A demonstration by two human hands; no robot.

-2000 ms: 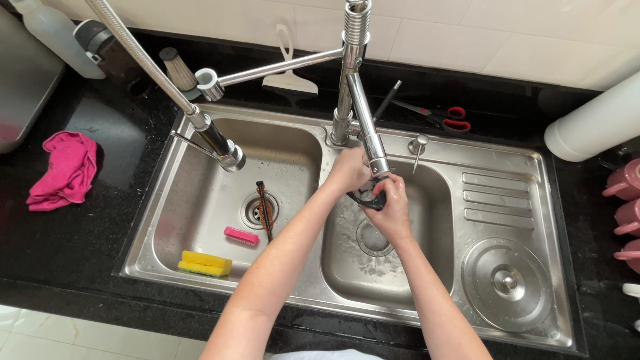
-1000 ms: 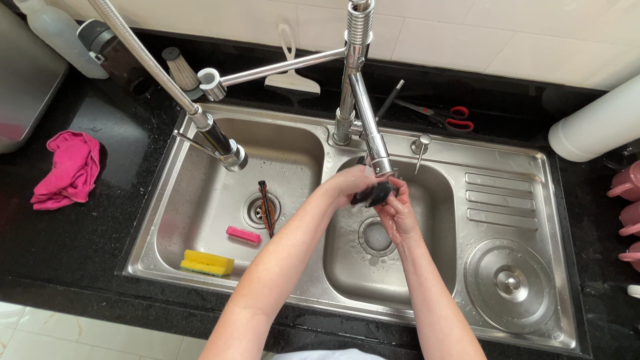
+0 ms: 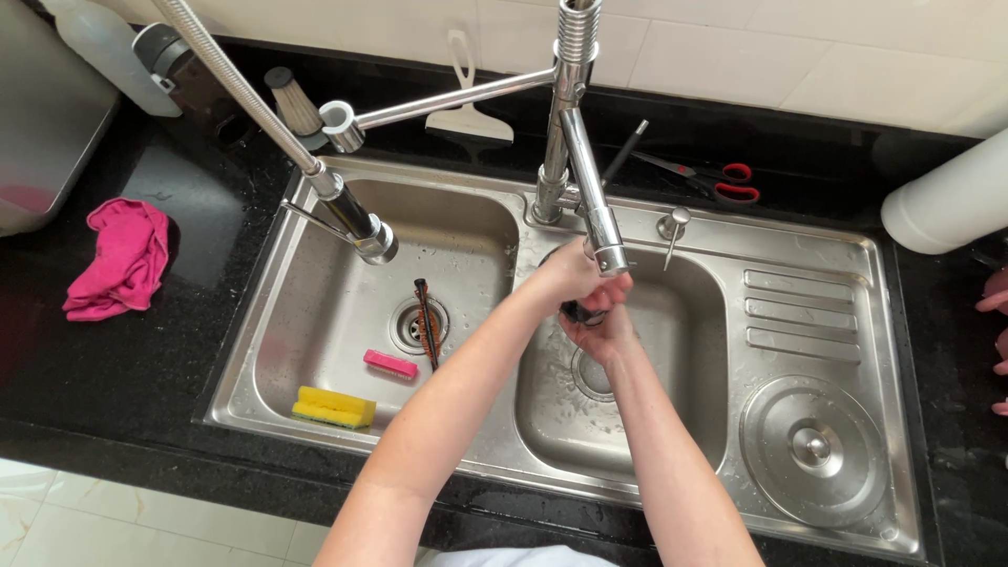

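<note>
Under the chrome faucet spout (image 3: 602,228), over the right basin of the steel sink (image 3: 630,441), both my hands are on a dark, glossy object (image 3: 581,313) whose kind I cannot tell. My left hand (image 3: 568,274) lies over it from the upper left, partly behind the spout. My right hand (image 3: 605,327) cups it from below and the right. Water drops and splashes show around the drain beneath. In the left basin a dark brush roller with brown bristles (image 3: 428,323) lies across the drain, beside a small pink brush (image 3: 390,365) and a yellow sponge (image 3: 334,407).
A pull-down spray head (image 3: 370,236) hangs over the left basin. Behind the sink are a white squeegee (image 3: 469,122), red-handled scissors (image 3: 713,183) and a soap pump (image 3: 673,224). A pink cloth (image 3: 122,260) lies left; a round steel lid (image 3: 813,449) sits on the drainboard.
My right hand has shifted from the right side of the dark object to beneath it. My left hand stays at the object, near the spout.
</note>
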